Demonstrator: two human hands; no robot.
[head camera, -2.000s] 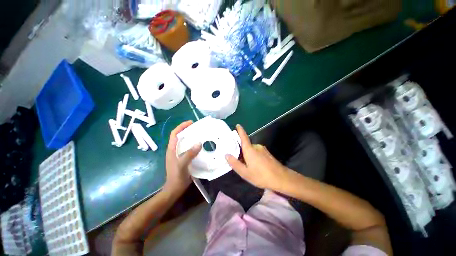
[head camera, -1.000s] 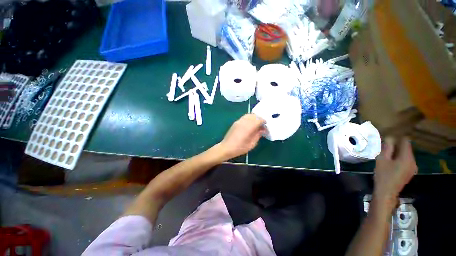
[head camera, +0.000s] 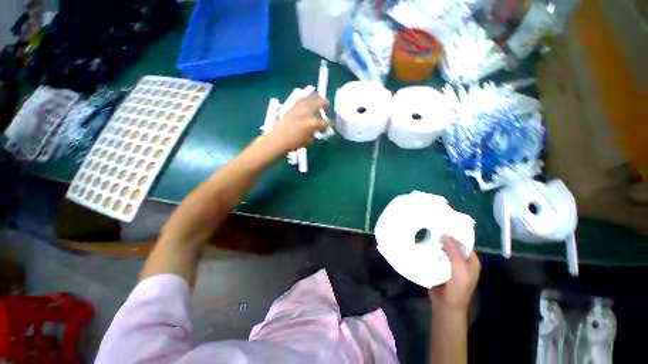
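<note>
My right hand (head camera: 458, 276) holds a white plastic housing (head camera: 405, 250) with a dark centre hole over the bench's front edge, thumb on its face. My left hand (head camera: 302, 122) is over the pile of loose white arms (head camera: 303, 159); its fingertips are among them, and whether it grips one cannot be told. Two bare housings stand side by side on the green bench (head camera: 320, 195), a left one (head camera: 362, 128) and a right one (head camera: 419, 135). An assembled unit (head camera: 543, 220) with two arms projecting lies at the bench's right front edge.
Blue strands with white arms (head camera: 494, 138) lie behind the assembled unit. A cardboard box (head camera: 597, 106) is at the right, an orange-brown jar (head camera: 416, 65) behind the housings. A blue tray (head camera: 226, 43) and perforated tray (head camera: 138, 146) are left. Units (head camera: 597, 330) show below right.
My left hand has left the front housing and moved to the loose arms. My right hand has left the box side and now holds a housing nearer me. The view has shifted.
</note>
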